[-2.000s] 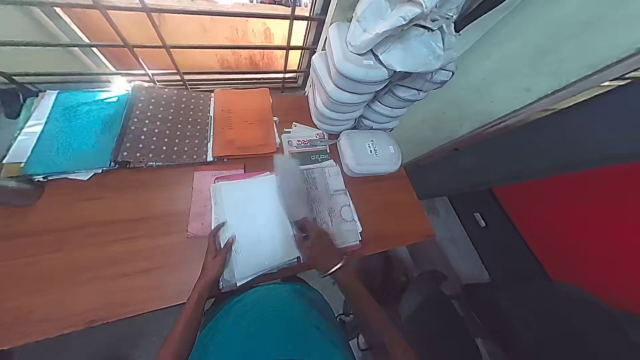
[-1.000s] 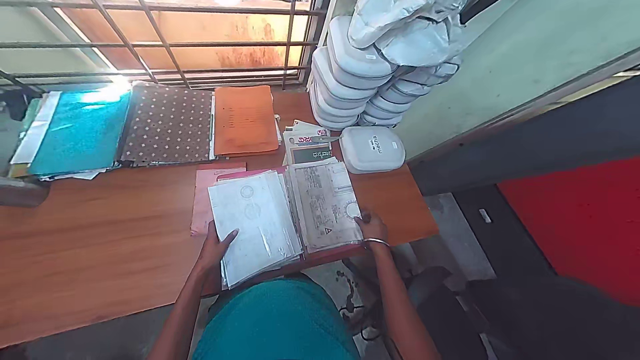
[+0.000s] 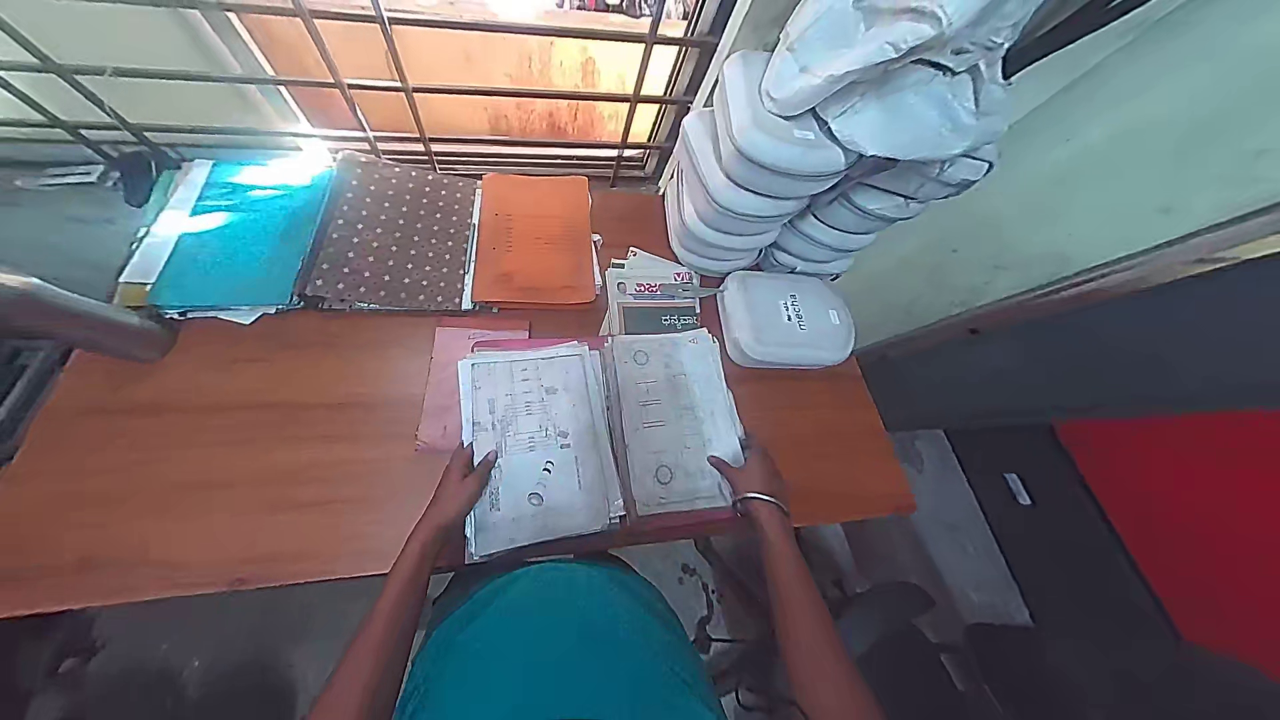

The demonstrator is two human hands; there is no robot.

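An open file of papers lies at the front edge of the wooden table, with a left stack of printed sheets (image 3: pixel 540 440) and a right stack of printed sheets (image 3: pixel 668 420). My left hand (image 3: pixel 463 487) rests at the left edge of the left stack, its thumb on the top sheet. At the lower right edge of the right stack is my right hand (image 3: pixel 748 475), thumb on the paper and a metal bangle on the wrist. The file's reddish cover (image 3: pixel 690 522) shows along the bottom. Under the left side sticks out a pink folder (image 3: pixel 440 390).
Along the back lie a blue folder (image 3: pixel 245 240), a dotted brown file (image 3: pixel 395 235) and an orange folder (image 3: pixel 535 240). Printed leaflets (image 3: pixel 655 300) sit beside a white plastic case (image 3: pixel 787 320). Stacked white cases (image 3: pixel 740 190) stand by the wall, below a barred window (image 3: pixel 420 90).
The sheets facing up on both sides differ from a second ago. Two seconds ago a blurred sheet stood raised between the stacks; now both lie flat.
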